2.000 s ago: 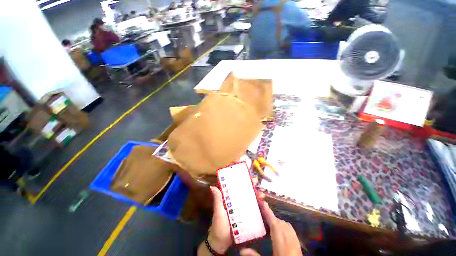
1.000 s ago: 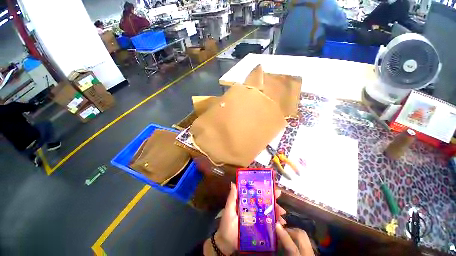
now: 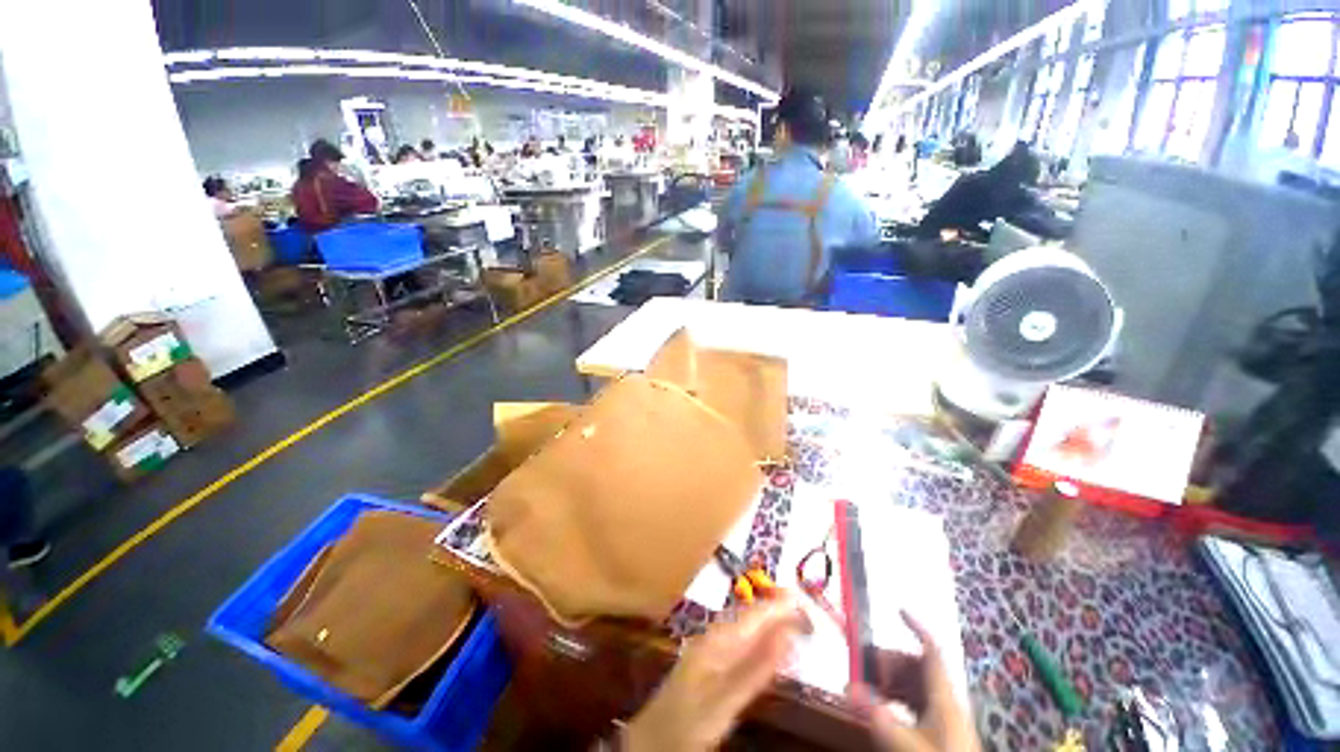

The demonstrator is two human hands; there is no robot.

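Note:
The smartphone [image 3: 852,595] is seen nearly edge-on above the white paper, with its red case edge showing. My right hand [image 3: 919,705] is at its lower end, with fingers around that end and one finger raised apart; the grip is blurred. My left hand [image 3: 720,661] is left of the phone, apart from it, blurred, with fingers extended and nothing visible in it. Orange-handled pliers [image 3: 747,577] lie just beyond its fingertips, partly hidden. A tan-brown handbag [image 3: 625,492] lies flat on the table's left side. Another brown handbag [image 3: 368,605] lies in the blue crate.
The blue crate [image 3: 243,610] stands on the floor at left. On the leopard-print table are white paper [image 3: 919,573], a green-handled tool [image 3: 1051,676], a brown cone [image 3: 1043,522], a calendar [image 3: 1114,441] and a fan [image 3: 1036,323]. A person in blue [image 3: 794,221] is beyond the table.
The phone has moved up and right and turned from screen-facing to edge-on. My left hand has come off it. The view has tilted up, showing more of the workshop.

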